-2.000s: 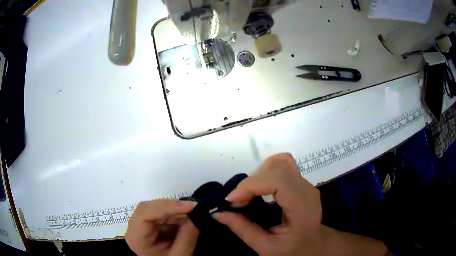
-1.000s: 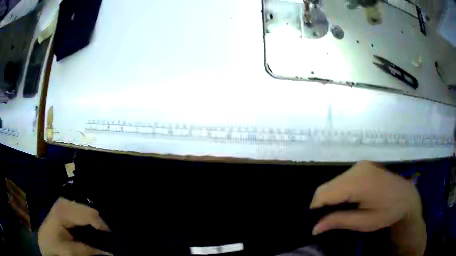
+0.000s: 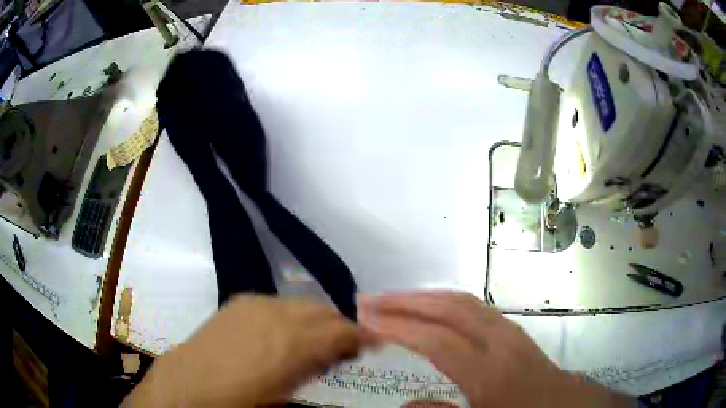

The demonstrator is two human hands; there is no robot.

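A black garment piece [image 3: 215, 111] lies on the white table left of the machine. It is bunched at the back, with two long bands running toward me. A small pale patch, maybe a label [image 3: 296, 273], shows blurred between the bands. My left hand [image 3: 255, 343] is blurred and covers the near end of the left band. My right hand [image 3: 446, 327] is blurred, its fingertips beside my left hand at the near end of the right band. Whether either hand grips the cloth cannot be made out.
The sewing machine head [image 3: 629, 111] stands at the right, with its pale lamp [image 3: 538, 143] and metal bed [image 3: 521, 279]. Black thread snips [image 3: 656, 280] lie on the bed. Printed ruler tape [image 3: 382, 381] runs along the front edge. Another machine station [image 3: 48, 159] is at the far left.
The black fabric has moved from the table's front edge onto the tabletop at the left. Both hands have moved up over the table and close together. The view has shifted, showing the machine head.
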